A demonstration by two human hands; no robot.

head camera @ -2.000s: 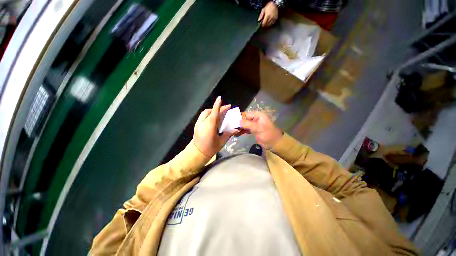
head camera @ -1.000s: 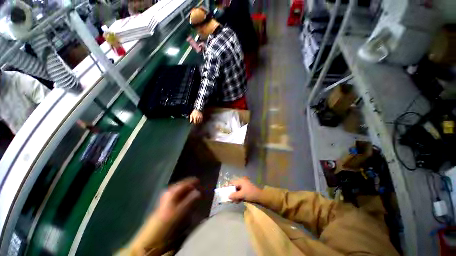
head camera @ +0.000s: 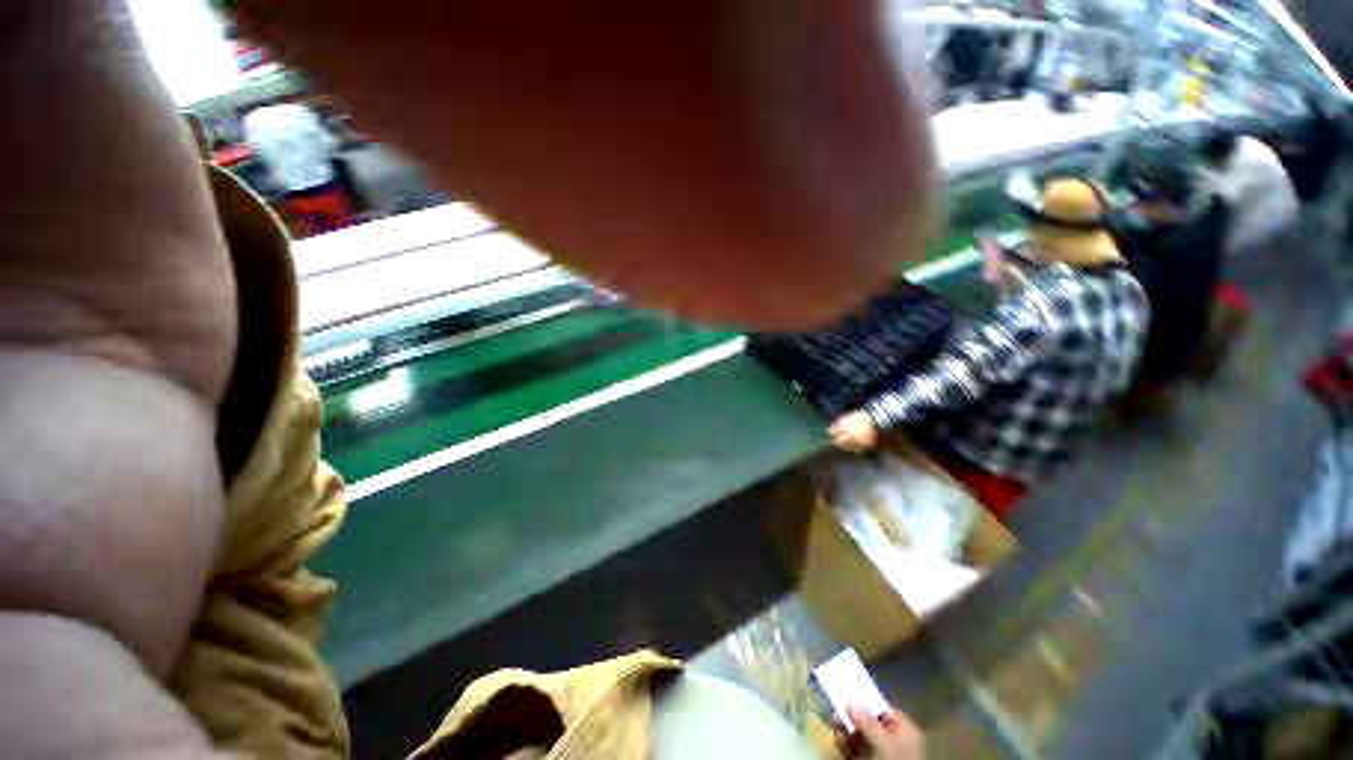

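My left hand (head camera: 119,297) is very close to the camera, large and blurred. It covers the left side, and a finger reaches across the top. Whether it holds anything cannot be seen. My right hand (head camera: 886,735) is at the bottom edge, partly cut off. Its fingers grip a small flat white piece (head camera: 850,689) by its lower end. The piece is tilted, and its surface shows no readable marks.
A dark-green bench (head camera: 594,505) runs beside a brighter green conveyor (head camera: 445,389). A black tray (head camera: 876,349) lies farther along. An open carton (head camera: 868,587) with white filling stands beside the bench. A person in a checked shirt (head camera: 1039,356) is beyond it, with other people behind.
My left hand has risen from near the bench to right before the camera. My right hand still holds the white piece, now lower and farther right. The view has swung left and tilted.
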